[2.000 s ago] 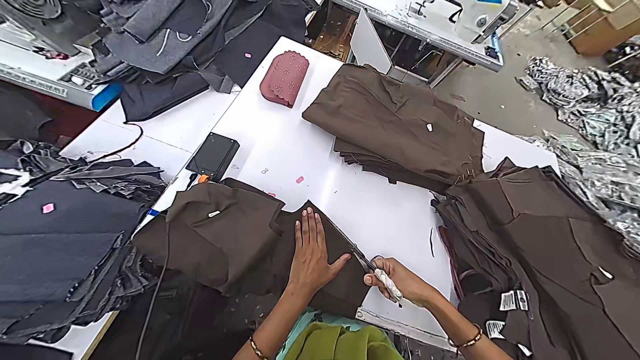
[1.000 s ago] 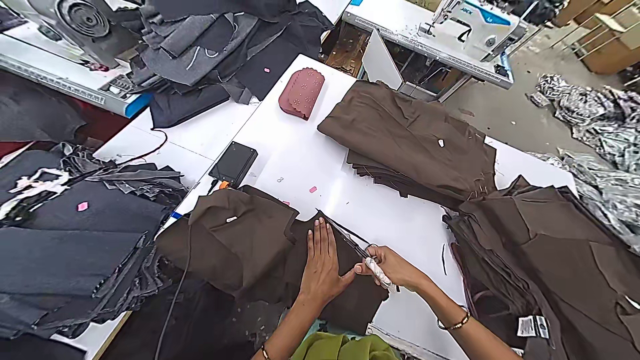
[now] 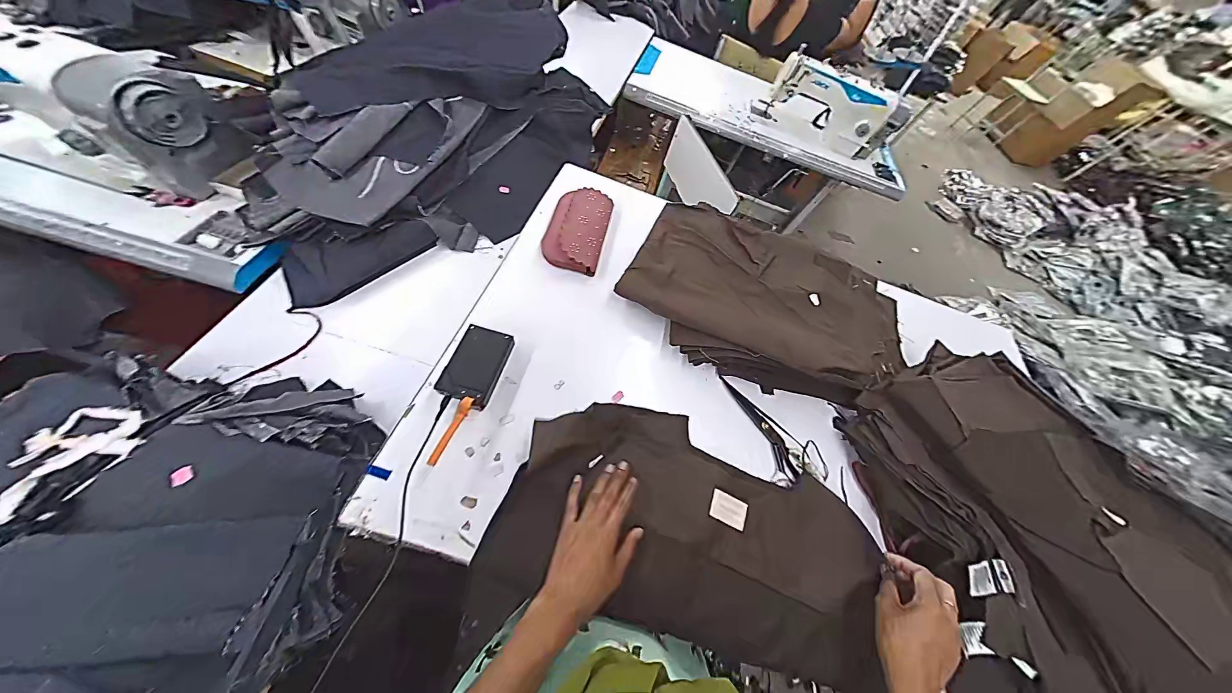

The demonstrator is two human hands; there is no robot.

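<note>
A dark brown fabric piece (image 3: 664, 500) with a pale label lies spread over the front edge of the white table (image 3: 597, 356). My left hand (image 3: 595, 539) rests flat on it, fingers spread. At the piece's right edge, my right hand (image 3: 917, 621) pinches the cloth between thumb and fingers. Scissors (image 3: 765, 428) lie on the table just beyond the cloth, their handles partly hidden by it. Behind them sits a folded brown fabric stack (image 3: 760, 289); more brown pieces (image 3: 1039, 500) lie at the right.
A black box (image 3: 476, 364) with a cable and a pink case (image 3: 577, 231) stand on the table. Dark fabric piles (image 3: 173, 568) lie at left and back (image 3: 414, 144). Sewing machines stand at back left (image 3: 154, 115) and back right (image 3: 833, 101). A person (image 3: 799, 24) is partly visible beyond.
The scissors, earlier in my right hand, now lie on the table. My right hand has moved right to the cloth's edge. The brown piece is now spread out, its label showing.
</note>
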